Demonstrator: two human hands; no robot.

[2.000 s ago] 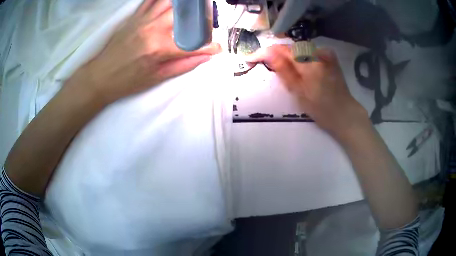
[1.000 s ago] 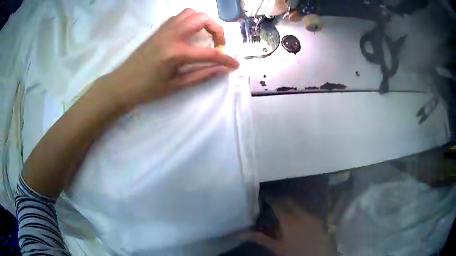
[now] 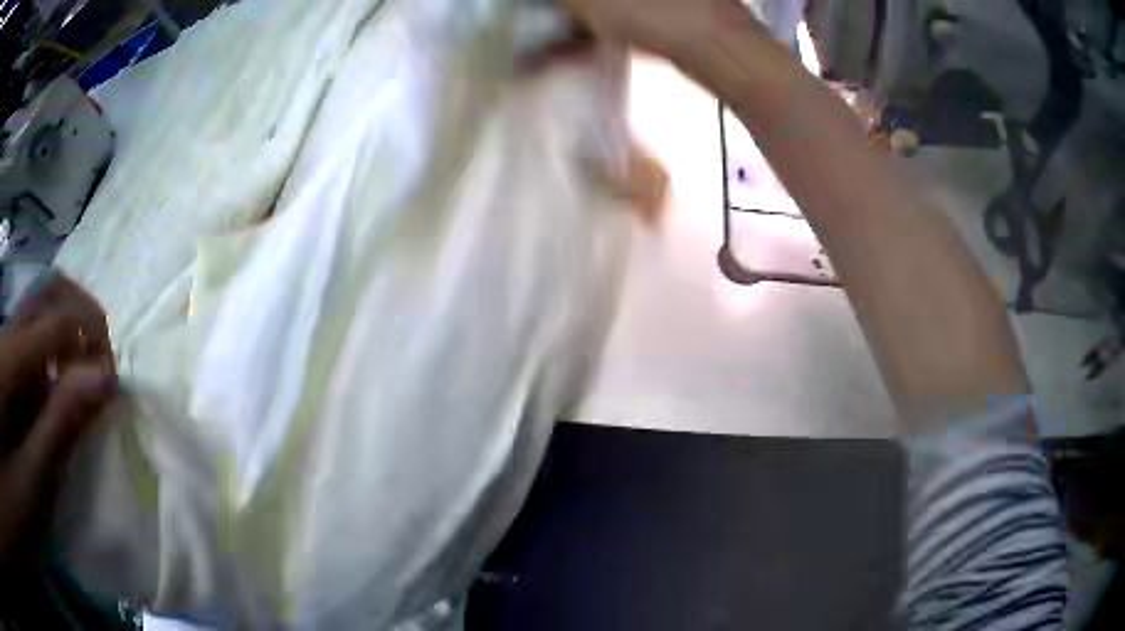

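Note:
A large white to cream garment piece [image 3: 457,296] hangs in loose, blurred folds across the left and middle of the view. My left hand [image 3: 56,382] is at the left edge, partly cut off and dark, with its fingers closed on the cloth. My right forearm reaches up from the lower right, and my right hand [image 3: 617,15] is at the top edge, partly cut off and blurred, gripping gathered cloth. A blurred orange-tan patch beside the cloth's right edge cannot be made out. The needle area is not clearly visible.
The pale machine bed [image 3: 679,358] lies right of the cloth. Black shears [image 3: 1018,228] and small snips [image 3: 1100,355] lie at the right. More cream cloth [image 3: 210,136] is heaped at the upper left, beside a white machine part [image 3: 56,154]. A dark surface shows below the bed.
The cloth has been lifted and bunched away from the needle area. My left hand has moved to the left edge. My right hand has moved to the top. The view has shifted.

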